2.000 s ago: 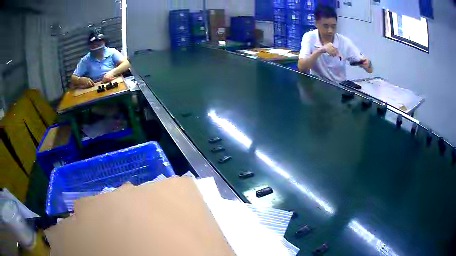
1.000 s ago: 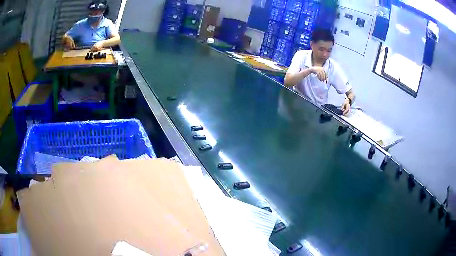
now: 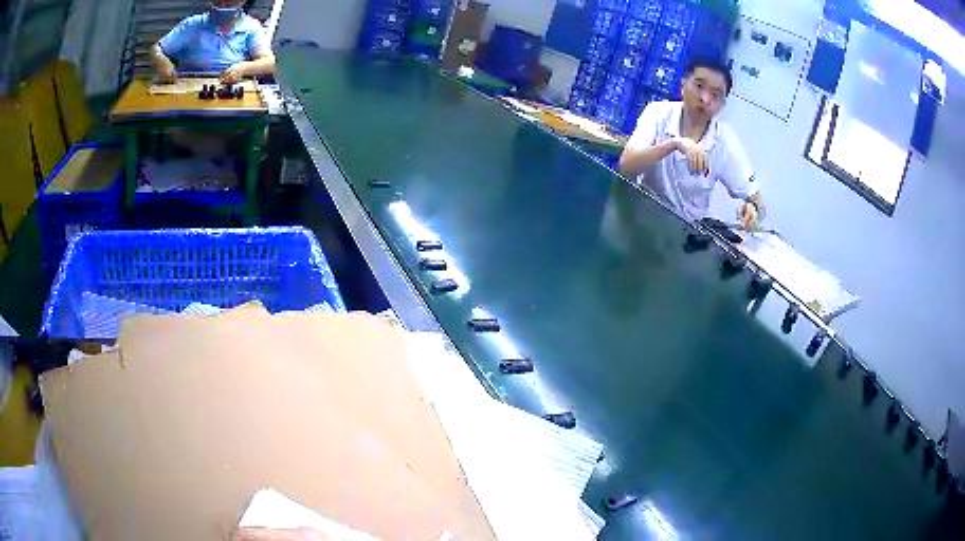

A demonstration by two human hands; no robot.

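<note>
A stack of brown cardboard sheets [image 3: 254, 412] fills the near left of the view. Thin white ridged sheets [image 3: 508, 444] stick out from under its right side. A small white paper [image 3: 277, 509] lies over the cardboard at the bottom edge. A sliver of a hand, seemingly my left hand [image 3: 280, 533], shows at this paper, cut off by the picture's edge; its grip cannot be told. My right hand is not in view.
A plastic-lined blue crate [image 3: 201, 264] stands behind the cardboard. A dark green conveyor [image 3: 593, 275] runs along the right, with several black parts [image 3: 516, 366] on it. One person [image 3: 688, 148] is beyond the conveyor; another sits at a yellow-topped table [image 3: 185, 100] at the back left.
The view has swung down and right. The white paper has come into view at the bottom, then the sliver of hand. The person across the conveyor has lowered one hand to the parts.
</note>
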